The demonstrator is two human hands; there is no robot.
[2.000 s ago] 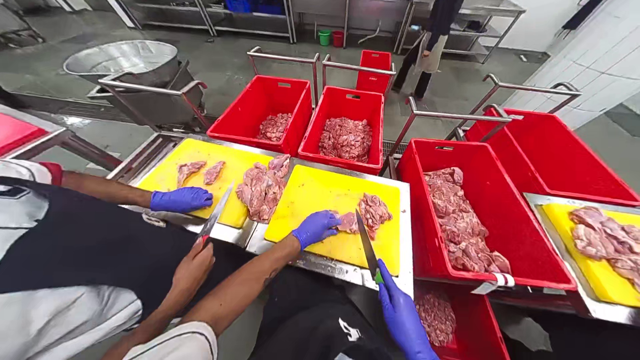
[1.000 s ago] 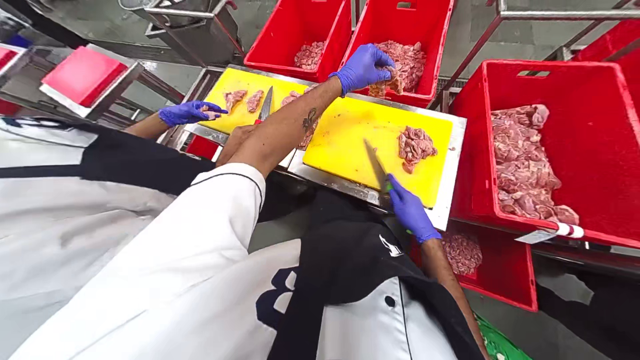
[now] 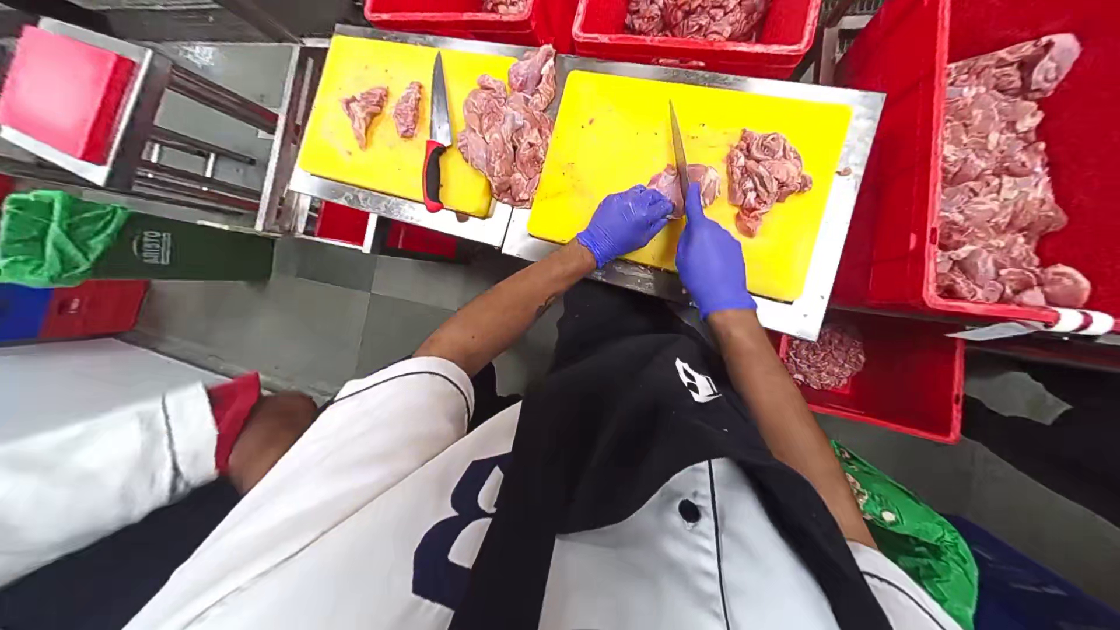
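Observation:
My right hand [image 3: 713, 258], in a blue glove, is closed round the handle of a knife [image 3: 678, 144]. The blade lies over a piece of raw meat [image 3: 703, 184] on a yellow cutting board [image 3: 612, 122]. My left hand [image 3: 626, 223], gloved too, has its fingers curled on the left edge of that piece. Just right of it lies a pile of raw meat [image 3: 766, 175]. On the yellow board to the left [image 3: 385, 70] are two small meat pieces [image 3: 407, 109], a knife with a red and black handle [image 3: 435, 136] and a larger meat heap [image 3: 509, 122].
Red crates of meat stand behind the boards [image 3: 691, 51] and at the right [image 3: 906, 175]; a lower red crate [image 3: 910, 394] is under the table. A co-worker's white sleeve [image 3: 105, 472] is at the lower left. A green bag [image 3: 919, 534] lies at the lower right.
My left hand has come down from over the crate to the meat on the board. The co-worker's hands have left the left board, where their knife now lies. The view has tilted down.

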